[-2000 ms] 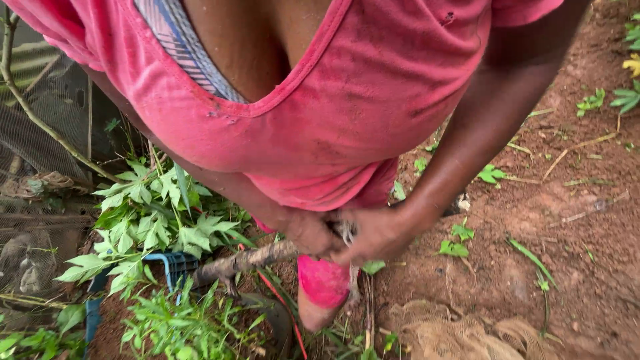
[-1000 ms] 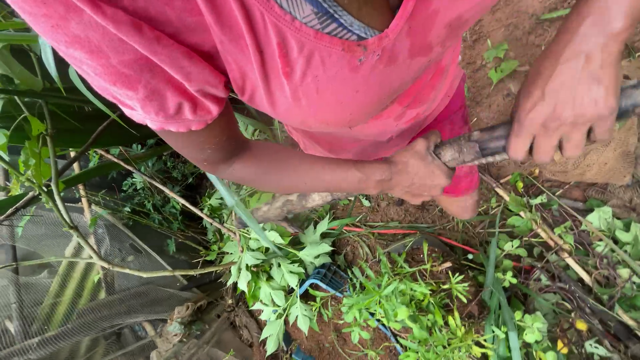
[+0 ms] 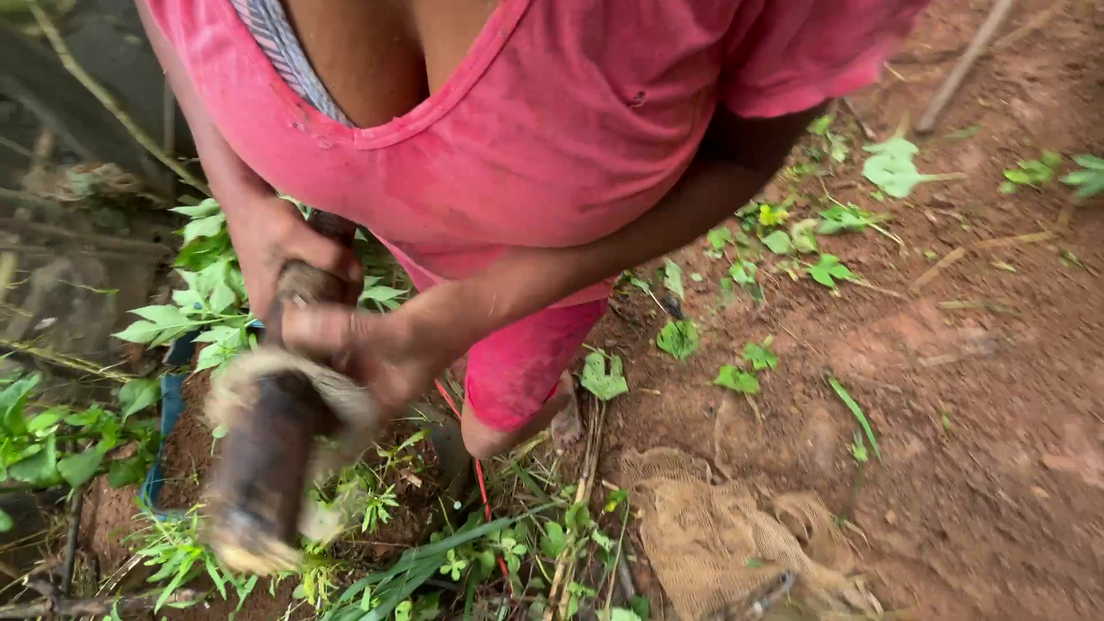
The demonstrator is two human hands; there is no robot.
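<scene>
A thick dark wooden pole (image 3: 263, 457) slants down at the left, its pale cut end toward the view and blurred. My right hand (image 3: 293, 250) is closed around its upper part, close to the hem of the pink shirt. Just below, my left hand (image 3: 366, 349), also blurred, is on the pole at a pale frayed strip (image 3: 297, 366) of cloth or fibre looped about it. Fingers partly hide the wood and the strip. Whether the strip is tied cannot be told.
Behind the pole is a blue plastic crate (image 3: 168, 431) with soil and leafy plants. A red cord (image 3: 483, 492) runs through the weeds near my leg. Brown netting (image 3: 724, 526) lies on reddish soil at the lower right. A thin stick (image 3: 962, 69) is at the upper right.
A second ago my left hand was farther along the pole, apart from my right; now both hands are close together. The pole's end now points toward the lower left. The view has swung.
</scene>
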